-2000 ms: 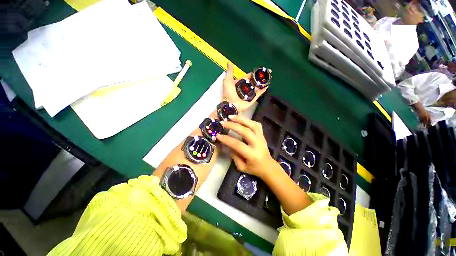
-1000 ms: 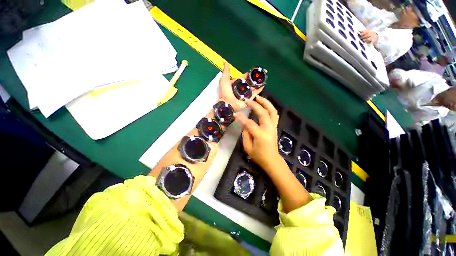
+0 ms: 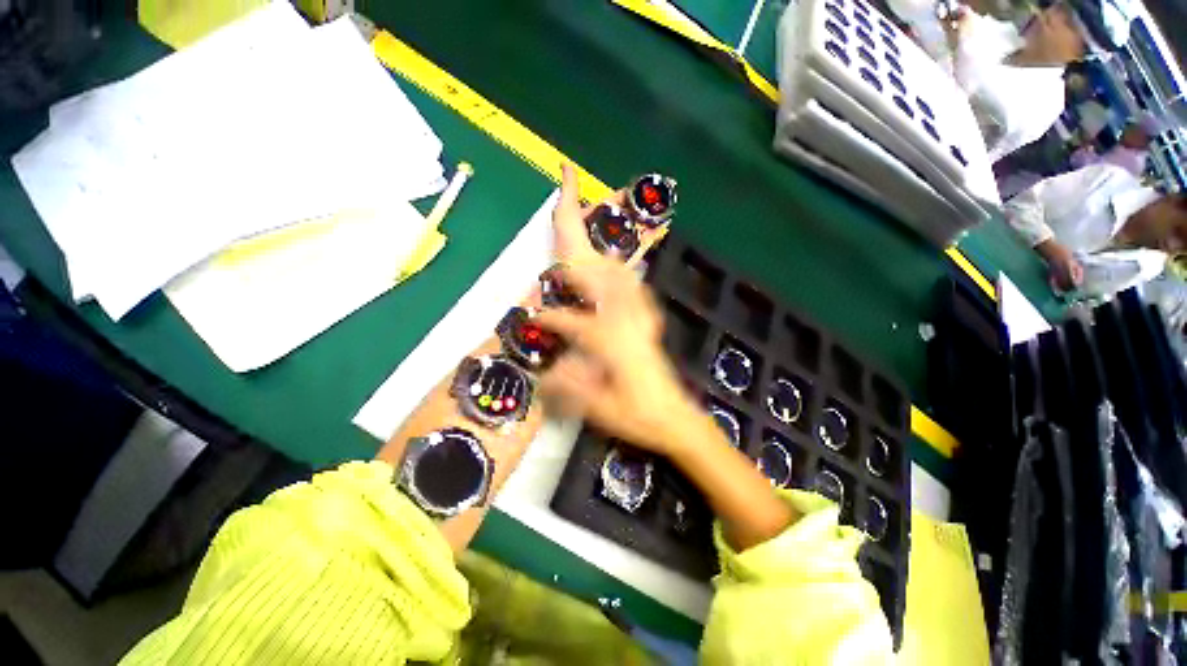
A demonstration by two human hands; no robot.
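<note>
My left hand (image 3: 570, 232) lies palm up, with two smartwatches (image 3: 652, 198) showing red icons on its fingers. More strapless watches lie in a row down the wrist and bare forearm: one partly covered by my right fingers, one with a red icon (image 3: 531, 337), one with coloured dots (image 3: 493, 392), and a dark one (image 3: 447, 471) nearest the sleeve. My right hand (image 3: 609, 349) is blurred, over the wrist watches, fingers apart, with nothing seen in it. The black foam tray (image 3: 583, 510) under my right forearm holds several watches and has empty pockets at its far side.
Loose papers (image 3: 221, 169) and a pen (image 3: 449, 195) are at left. Yellow tape (image 3: 469, 111) crosses the green bench. White foam trays (image 3: 885, 143) stand beyond, with people in pale coats behind. Stacked black trays (image 3: 1080, 455) are at right. A yellow sheet (image 3: 944, 592) is at the tray's end.
My right hand has moved from near the palm back towards the wrist and forearm. The second watch from the sleeve has gone from dark to coloured dots. The whole view has shifted slightly.
</note>
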